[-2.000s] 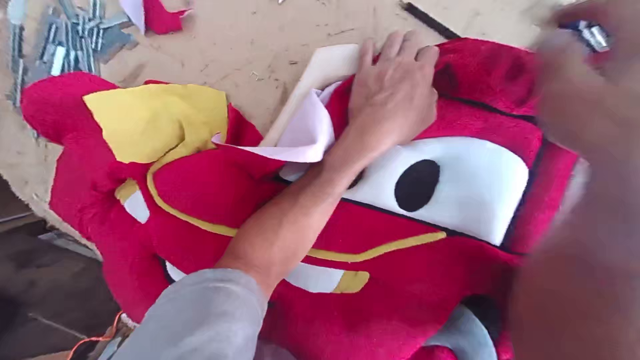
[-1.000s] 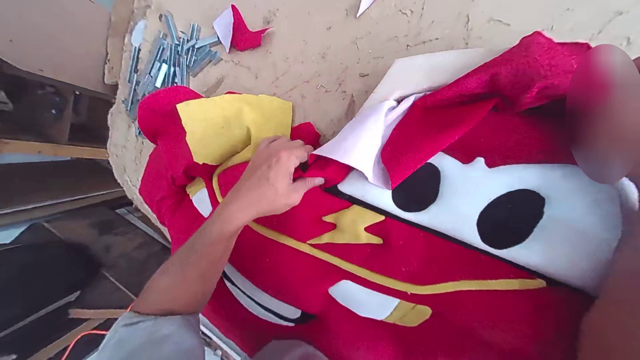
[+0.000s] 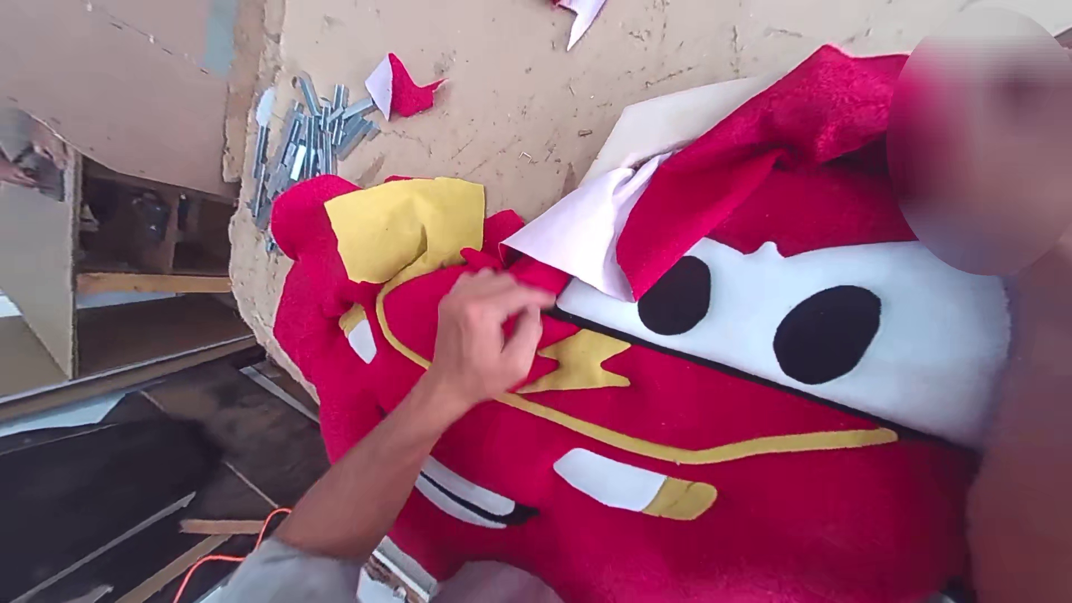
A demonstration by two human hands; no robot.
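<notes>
A red plush car-face piece (image 3: pixel 754 519) with black ovals on a white band, a yellow lightning bolt (image 3: pixel 586 360) and yellow trim lies across the work surface. My left hand (image 3: pixel 490 335) rests on its left part, fingers bent at bunched red fabric near the band's end; their grip is unclear. Just right of it, a loose red flap (image 3: pixel 754 167) folds over, showing a pale lining (image 3: pixel 578 230). A yellow fabric piece (image 3: pixel 410 226) lies above and left of my hand. At the right edge my right arm reaches up; blur hides my right hand.
Metal strips (image 3: pixel 314 134) lie heaped near the surface's left edge, beside a red and white fabric scrap (image 3: pixel 406 88). Another scrap (image 3: pixel 582 12) lies at the top. Wooden shelving (image 3: pixel 151 285) stands at left, with an orange cord (image 3: pixel 197 569) below it.
My left hand has moved from the top of the piece to its left part, where it was one second ago too. The red flap is now raised and folded over. The view has shifted.
</notes>
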